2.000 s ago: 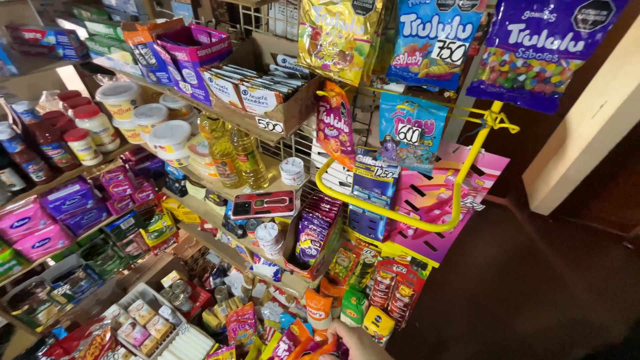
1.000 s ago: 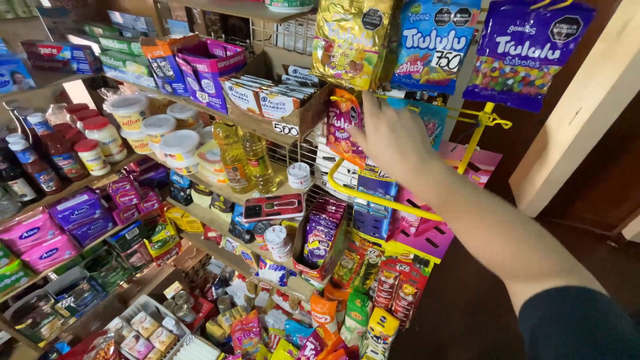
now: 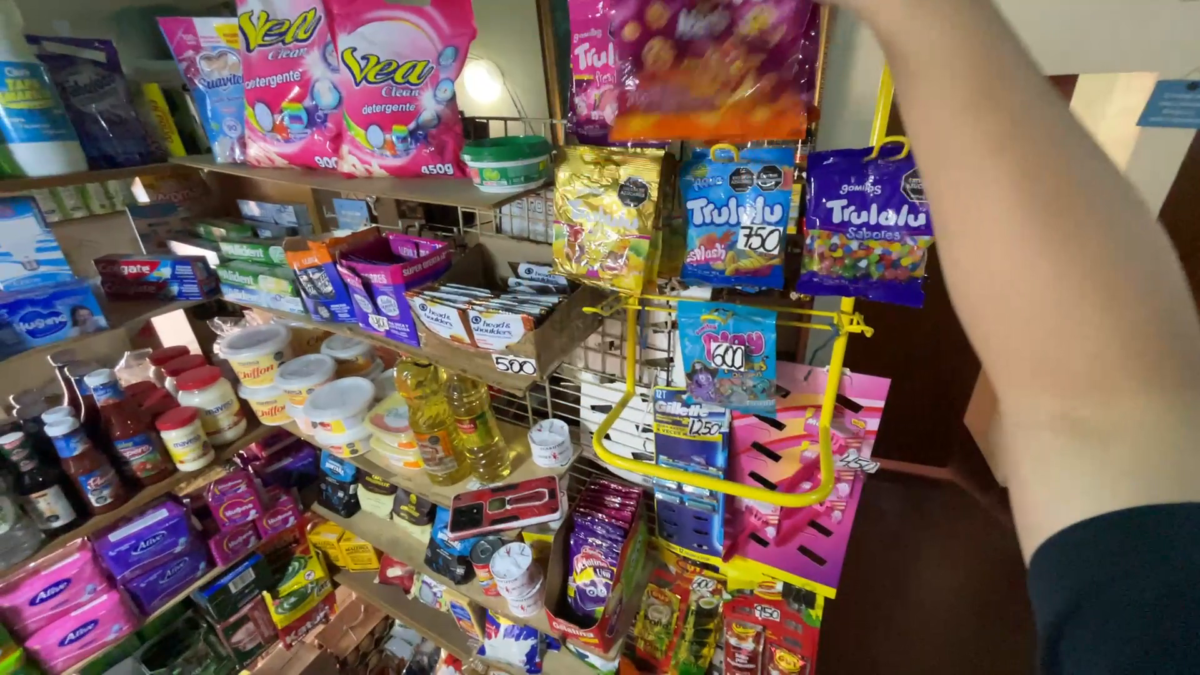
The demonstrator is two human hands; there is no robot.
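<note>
My right forearm (image 3: pixel 994 244) rises from a dark sleeve (image 3: pixel 1116 591) at the lower right to the top edge, where the hand is cut off, so its hold is hidden. Nearest to the wrist is a magenta and orange candy bag (image 3: pixel 712 70) at the top. Below it hang a gold candy bag (image 3: pixel 609 220), a blue Trululu bag (image 3: pixel 736 225) and a purple Trululu bag (image 3: pixel 867 230). A light-blue candy bag (image 3: pixel 727 352) hangs lower, by a yellow metal frame (image 3: pixel 722 487). My left hand is out of view.
Shelves at the left hold detergent bags (image 3: pixel 398 89), margarine tubs (image 3: pixel 337 408), oil bottles (image 3: pixel 478 427) and a box of shampoo sachets (image 3: pixel 487 319). A red-cased phone (image 3: pixel 506 506) lies on a shelf edge beside a box of purple sachets (image 3: pixel 595 562). Razor packs (image 3: pixel 689 469) hang below the candy.
My right hand has moved up from the orange candy bag's earlier place beside the yellow frame and out of view. That bag no longer hangs there. The view has tilted up.
</note>
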